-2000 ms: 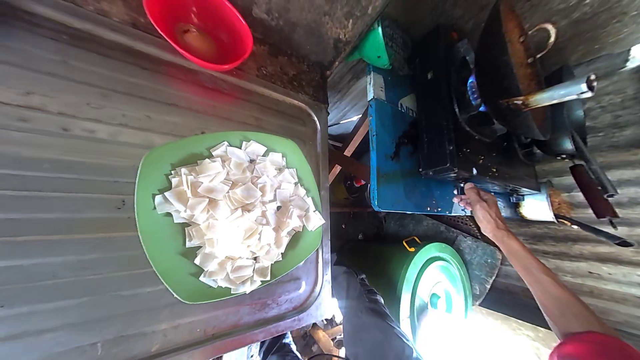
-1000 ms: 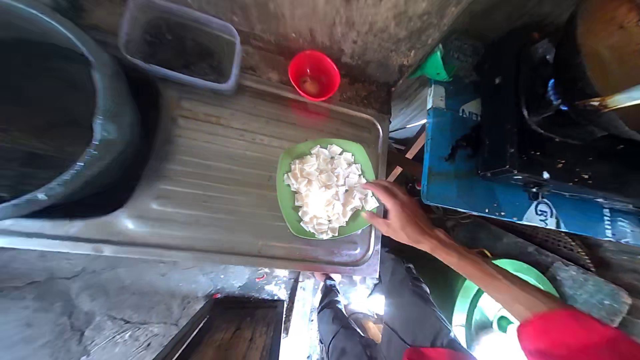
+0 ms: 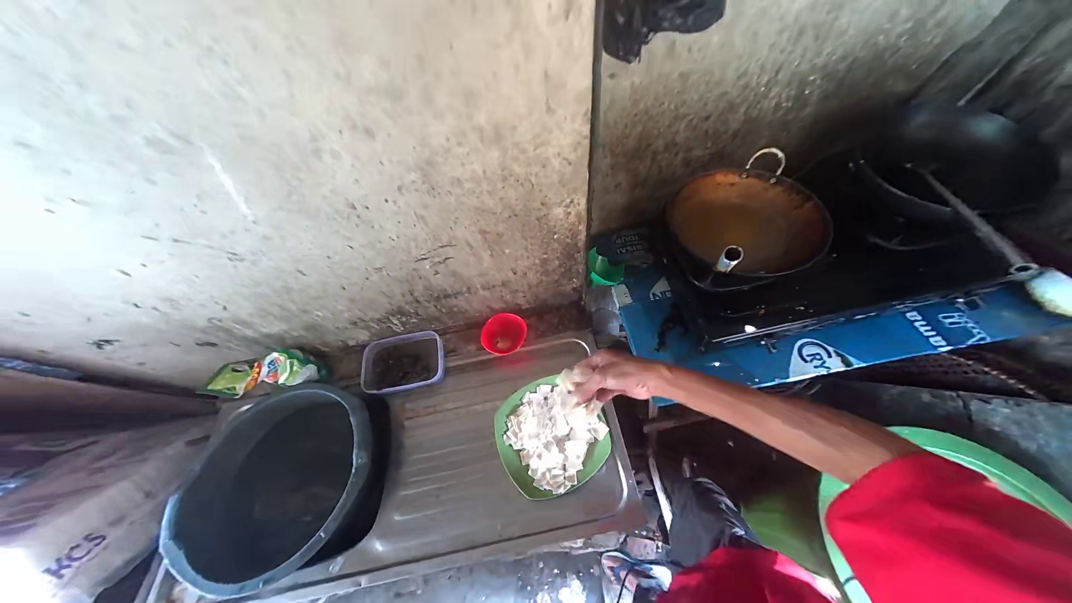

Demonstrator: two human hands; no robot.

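A green plate (image 3: 536, 487) heaped with small flat white pieces (image 3: 548, 440) stands near the right end of a metal sink drainboard (image 3: 456, 477). Over the plate's upper right edge, my right hand (image 3: 605, 378) has its fingers closed on a few of the white pieces. A wok (image 3: 749, 222) holding brownish liquid sits on the black stove to the right, with a metal handle sticking out over its front rim. My left hand is out of view.
A large dark tub (image 3: 268, 494) stands on the left of the drainboard. Behind are a clear plastic container (image 3: 404, 362) and a red bowl (image 3: 503, 334). A second dark pan (image 3: 963, 159) is at far right. A green lidded bucket (image 3: 963, 456) stands low on the right.
My right hand has gone from the front edge of the stove to the plate and has taken hold of some white pieces. The view has swung considerably and now shows more wall.
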